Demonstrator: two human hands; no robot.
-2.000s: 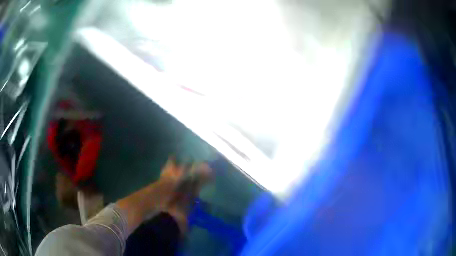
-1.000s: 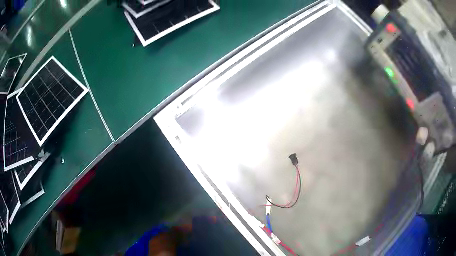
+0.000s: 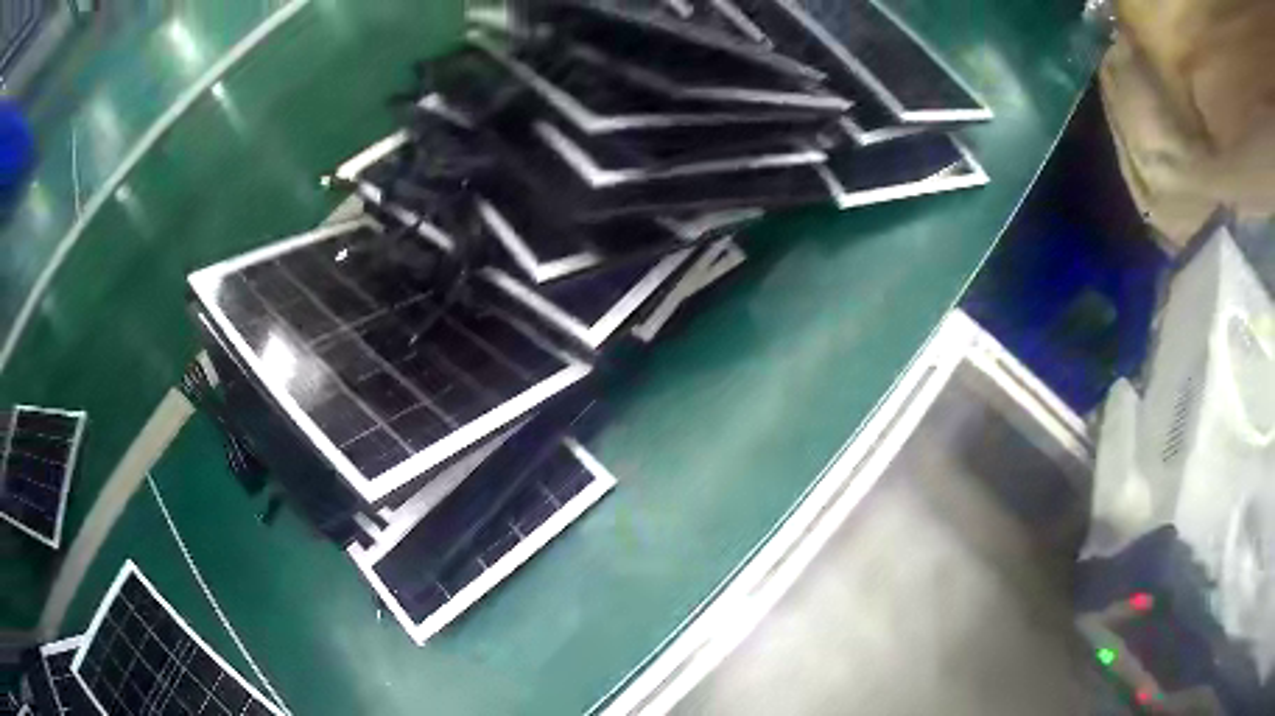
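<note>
Neither of my hands shows in the head view. A messy pile of solar panels (image 3: 406,350) lies on the green-topped table (image 3: 727,420), with black cells, silver grid lines and white borders. Several panels overlap at angles, some with dark backs up. Dark cords lie tangled among them. A smaller panel (image 3: 490,546) sticks out at the pile's near edge. The panel tester (image 3: 895,560) is at the lower right, its pale framed top cut off by the picture's edge.
The meter (image 3: 1140,629) with red and green lights stands beside the tester, next to a pale box-like unit (image 3: 1203,406). A brown wrapped thing (image 3: 1189,112) is at the upper right. More panels lie at the lower left (image 3: 154,650) and left edge (image 3: 35,469).
The view has swung from the tester top to the table. The panel pile now fills the middle, and the tester has shifted to the lower right. The red and blue test leads are out of view.
</note>
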